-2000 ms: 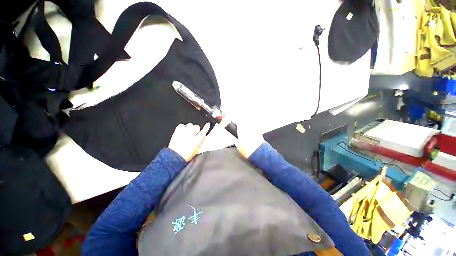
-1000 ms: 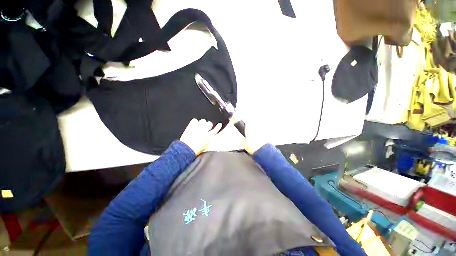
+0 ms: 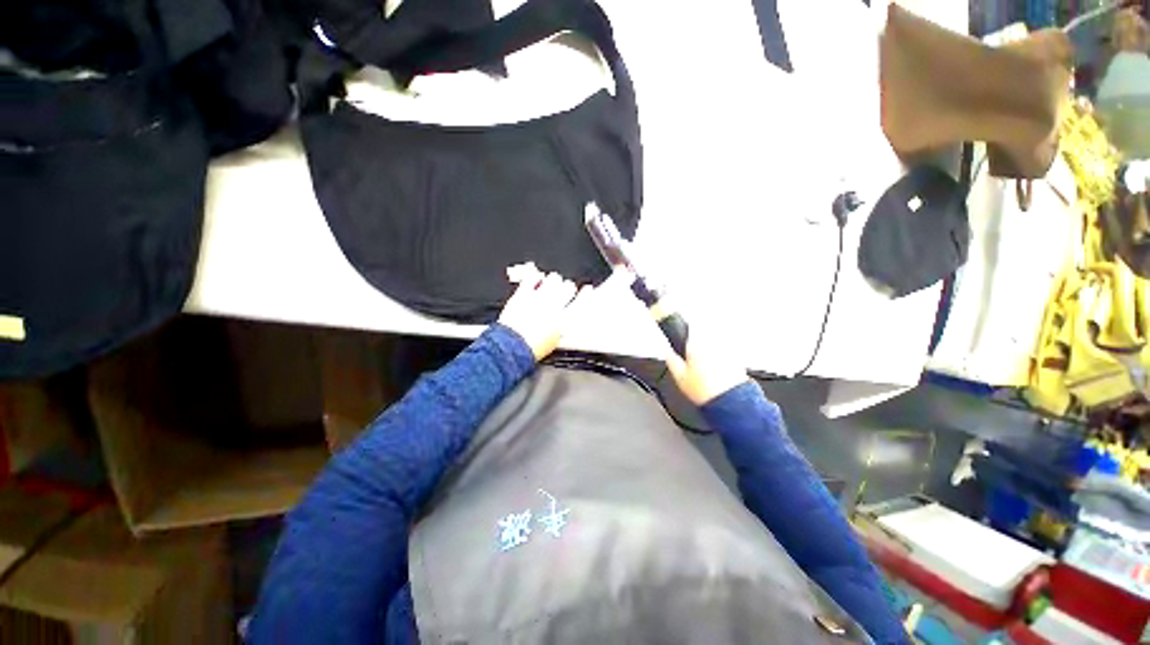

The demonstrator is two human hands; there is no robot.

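Observation:
A black crescent shoulder bag [image 3: 467, 202] lies on the white tabletop in front of me, its strap looping round at the top. A slim wand [image 3: 612, 242] with a silvery tip and dark handle points up and left at the bag's right edge. My right hand [image 3: 704, 371] holds the wand's handle end. My left hand [image 3: 540, 306] rests at the bag's lower right edge, fingers bent; whether it pinches the fabric is too blurred to tell. A thin dark cord [image 3: 668, 410] runs below the hands over the apron.
A black bag pile [image 3: 114, 227] lies at the left. A black plug with cord [image 3: 842, 208], a round-bottomed black bag [image 3: 911, 233] and a brown bag [image 3: 965, 95] lie at the right. Cardboard boxes [image 3: 208, 435] stand below the table's front edge [image 3: 366, 311].
The view has shifted left and down, so the bag shows higher and further right. The wand has moved to the bag's right edge. The brown bag and cardboard boxes now show more fully.

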